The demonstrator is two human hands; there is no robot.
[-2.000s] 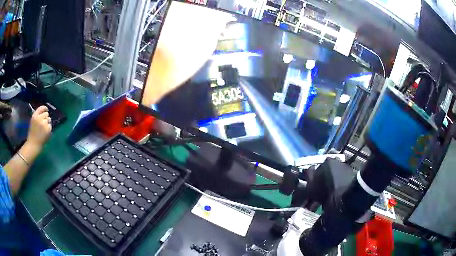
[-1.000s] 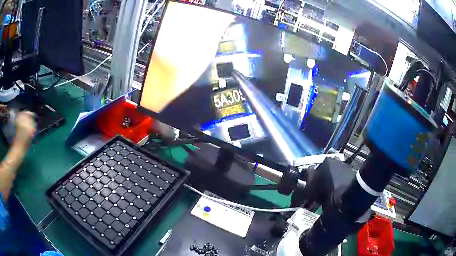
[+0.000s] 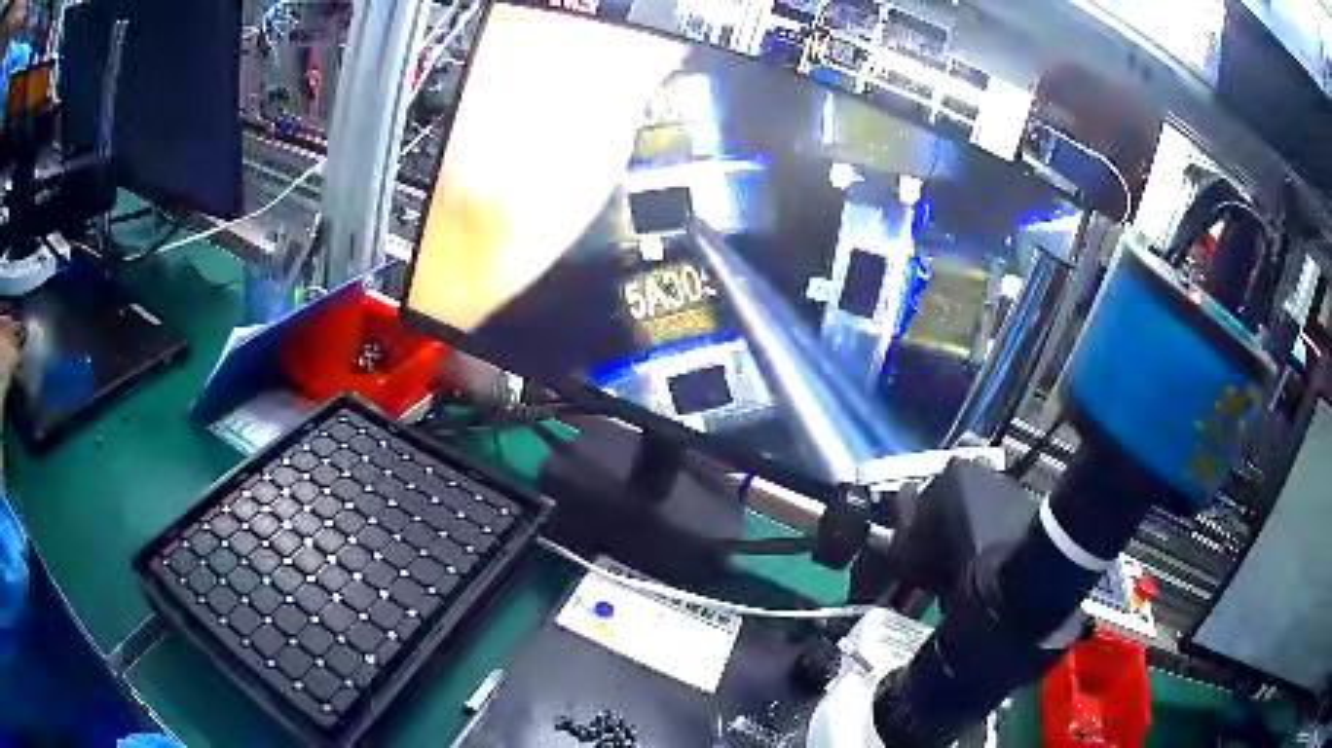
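Note:
Neither of my hands is directly in the picture. The monitor (image 3: 584,314) shows a magnified, blurred fingertip at its left and a silvery tweezer prong, its tip at a blue-white component with a dark square. One component there is marked "5A30" and a cut-off character. The video microscope (image 3: 1164,373) stands at the right, with part of its white ring light (image 3: 844,712) at the bottom edge. A black clump of small parts (image 3: 596,728) lies on the dark work mat (image 3: 511,716), below the label card (image 3: 650,626).
A black component tray (image 3: 343,563) lies at left on the green bench. Red bins stand behind it (image 3: 365,355) and right of the microscope (image 3: 1096,694). A blue folder (image 3: 278,344) leans there. A white cable (image 3: 687,595) crosses behind the mat. A coworker's hand (image 3: 8,351) shows at far left.
The coworker's hand has moved left, almost out of the picture. On the monitor, the tweezer prong and magnified fingertip have shifted slightly. Tray, microscope and part clump look unchanged.

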